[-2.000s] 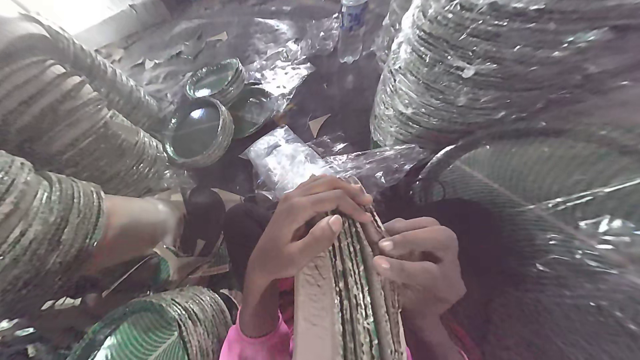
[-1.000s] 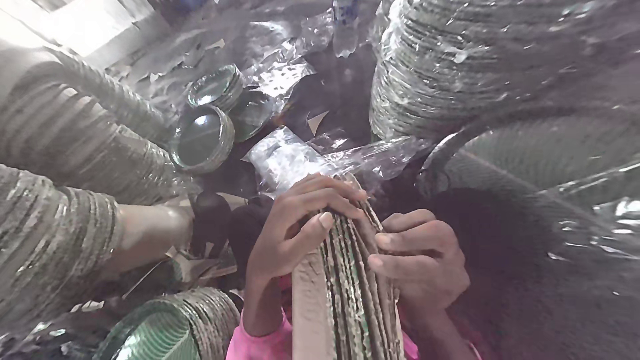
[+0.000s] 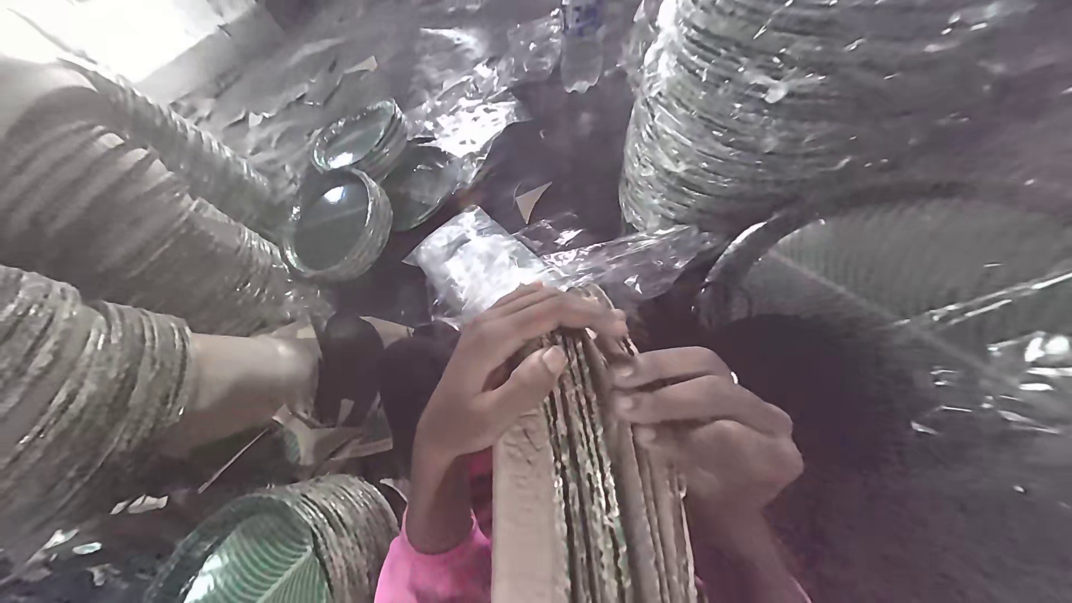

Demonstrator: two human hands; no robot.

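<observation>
A stack of pressed plates [image 3: 586, 494], apparently paper or leaf, stands on edge at the lower middle, with a brown outer face on the left and rough, partly green rims. My left hand [image 3: 511, 368] lies over the top of the stack, its fingers across the upper rims and its thumb on the near side. On the right side my right hand [image 3: 712, 427] pinches the outermost plate edges between thumb and fingers. Just beyond the hands lies a clear plastic bag [image 3: 477, 260], crumpled and shiny.
Long stacks of plates [image 3: 92, 377] fill the left. A green leaf-patterned stack [image 3: 352, 528] lies lower left. Small round stacks [image 3: 335, 222] sit upper left. A tall plastic-wrapped stack [image 3: 720, 126] and a large leaf-patterned plate [image 3: 871, 276] are at right. A plastic bottle [image 3: 582, 50] stands at the top.
</observation>
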